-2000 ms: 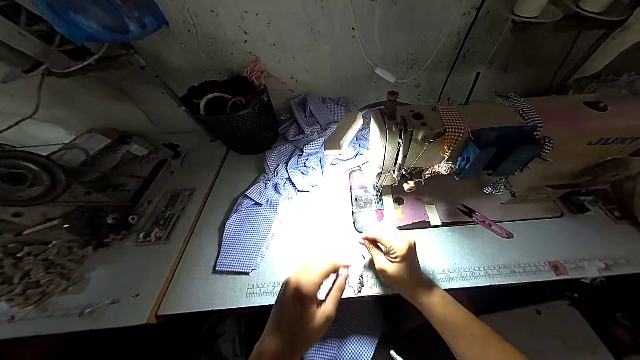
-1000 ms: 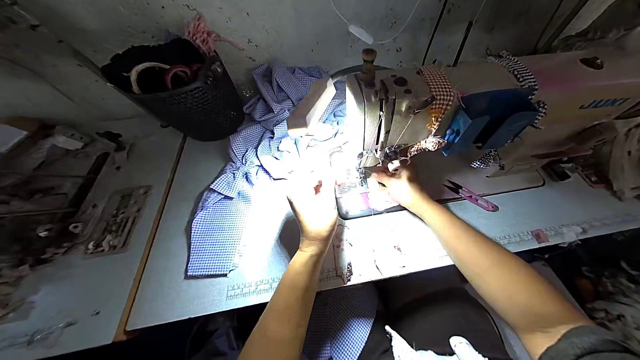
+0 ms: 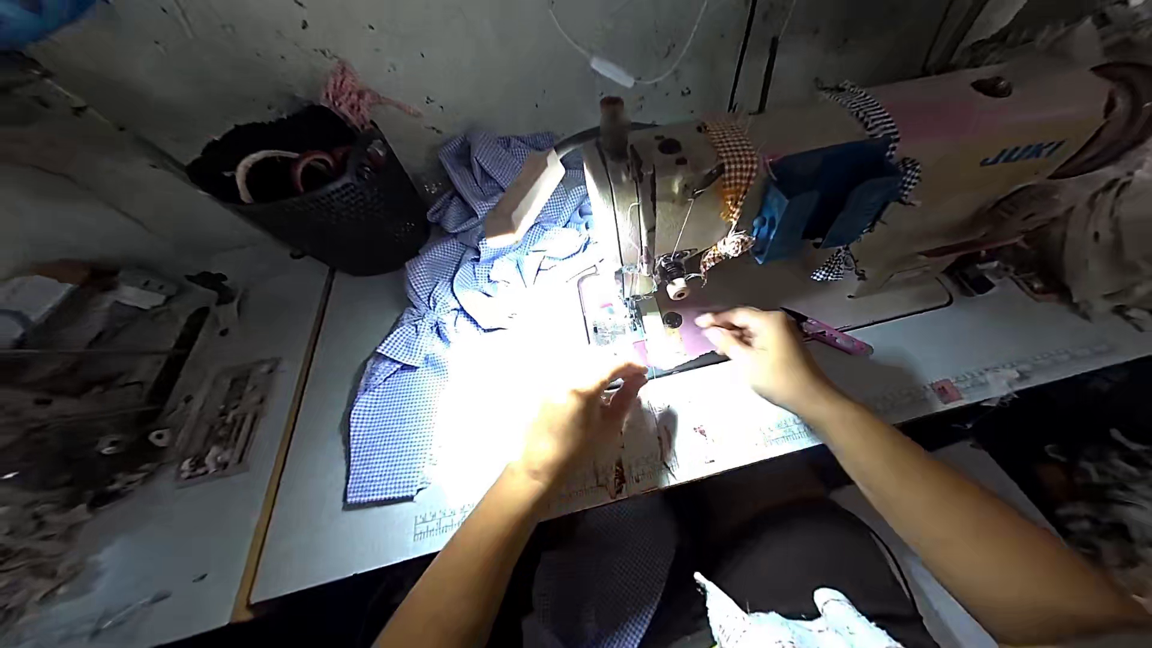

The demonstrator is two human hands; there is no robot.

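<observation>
A Juki industrial sewing machine point(image 3: 936, 153) stands on the worktable, its needle area strongly lit. Just in front of the presser foot point(image 3: 643, 310) is my left hand point(image 3: 576, 418), thumb and fingertips close together; glare hides whether they pinch anything. My right hand point(image 3: 760, 351) hovers right of the needle, fingers curled, and any thread in it is too fine to tell. Blue-and-white gingham fabric point(image 3: 396, 432) lies gathered left of the machine and runs behind its head. Pink-handled thread snips point(image 3: 832, 336) rest just beyond my right hand.
A black mesh basket point(image 3: 360, 216) holding rings stands at the back left. A blue holder point(image 3: 814, 202) is tied to the machine arm with cloth strips. Printed ruler marks point(image 3: 441, 522) run along the table's front edge. Another machine surface point(image 3: 135, 531) lies left, beyond a wooden strip.
My right hand has moved right, away from the needle area. My left hand has come down and nearer the table's front edge since one second ago. The gingham fabric remains left of the machine.
</observation>
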